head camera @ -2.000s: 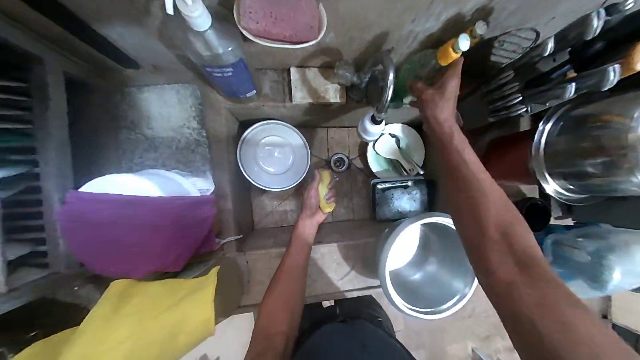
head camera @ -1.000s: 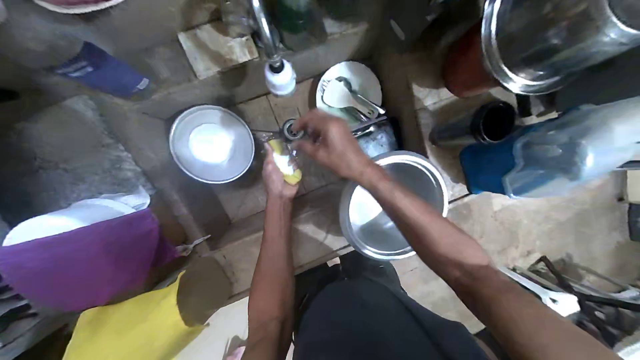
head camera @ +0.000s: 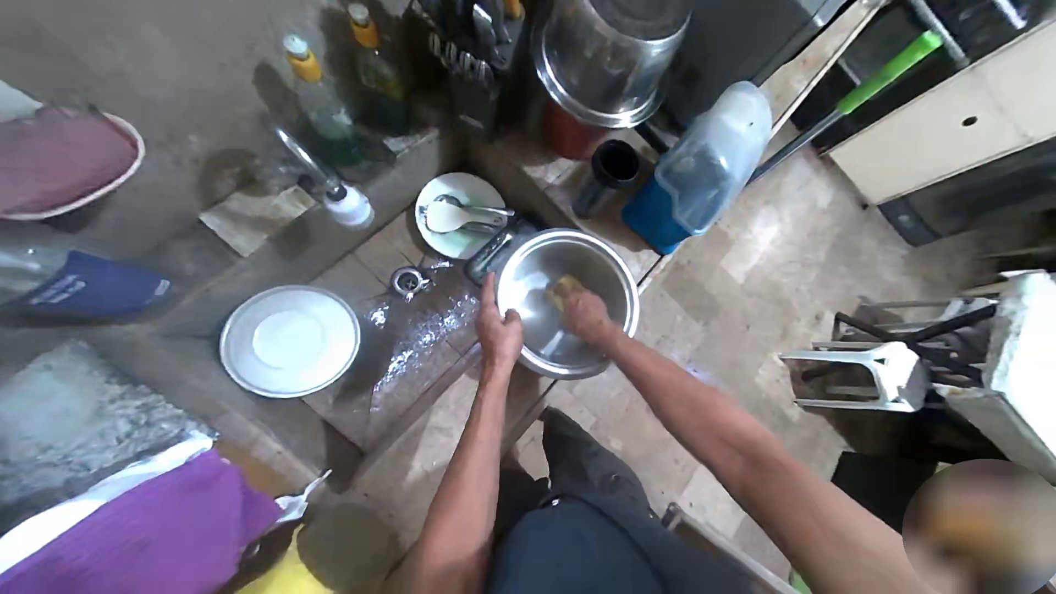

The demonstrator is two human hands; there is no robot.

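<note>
A round metal pot (head camera: 606,272) stands at the near right edge of the tiled sink, its mouth facing up. My left hand (head camera: 499,332) is on its left rim, with fingers along the outside and the thumb at the rim. Inside the pot, my right hand (head camera: 587,315) presses a yellow sponge (head camera: 564,289) against the inner wall; the fingertips are partly blurred. A plate (head camera: 462,186) with spoons (head camera: 450,216) lies in the far corner of the sink. Beside the pot is a dark rectangular pan (head camera: 488,257), partly hidden. A round metal lid or basin (head camera: 289,338) lies at the sink's left.
A faucet (head camera: 318,169) with a white nozzle reaches over the sink near the drain (head camera: 409,282). Bottles (head camera: 309,82), a utensil holder (head camera: 466,91), a large upturned pot (head camera: 615,49), a black cup (head camera: 615,165) and a blue container (head camera: 660,216) line the far edges.
My right hand has moved from beside my left hand over the sink into the pot. The sponge has passed from my left hand to my right. The view has swung to the right.
</note>
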